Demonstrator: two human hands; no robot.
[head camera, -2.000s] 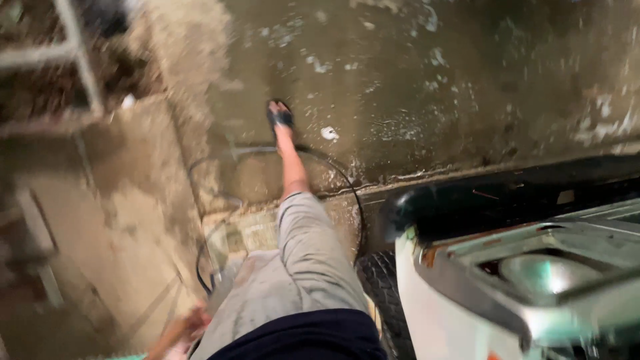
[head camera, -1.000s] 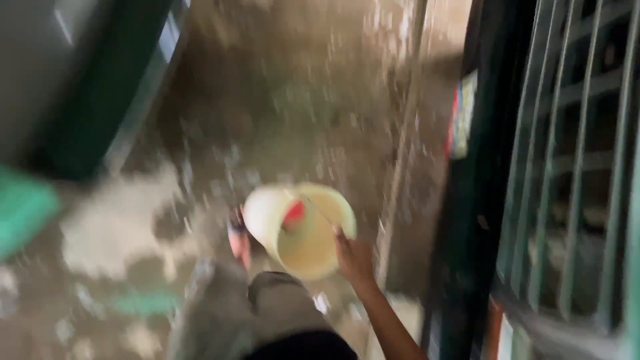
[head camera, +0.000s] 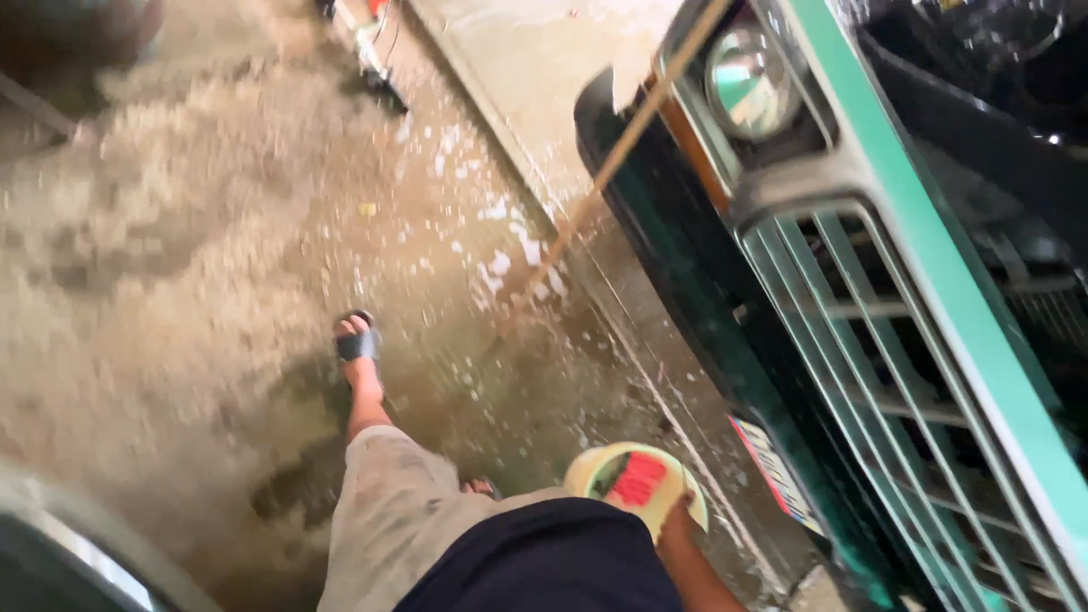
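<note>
At the bottom of the head view, my right hand (head camera: 677, 520) is over the near rim of a pale yellow plastic bucket (head camera: 580, 473). Its fingers are partly hidden and blurred, but the bucket hangs or stands right beside my leg under that hand. Inside the bucket lies a red object (head camera: 637, 478), perhaps a brush or cloth, next to something dark. My left hand is out of the picture.
Wet concrete floor (head camera: 212, 221) with foam patches surrounds my sandalled feet. On the right, a green vehicle's front shows its black bumper (head camera: 671, 272), grille (head camera: 867, 340) and headlight (head camera: 752, 85). A long wooden pole (head camera: 629, 136) slants by the bumper. Another vehicle's edge (head camera: 85, 544) is lower left.
The view has swung strongly. The bucket hung from my right hand one second ago and stays beside my leg. The wooden pole and the headlight have come into view.
</note>
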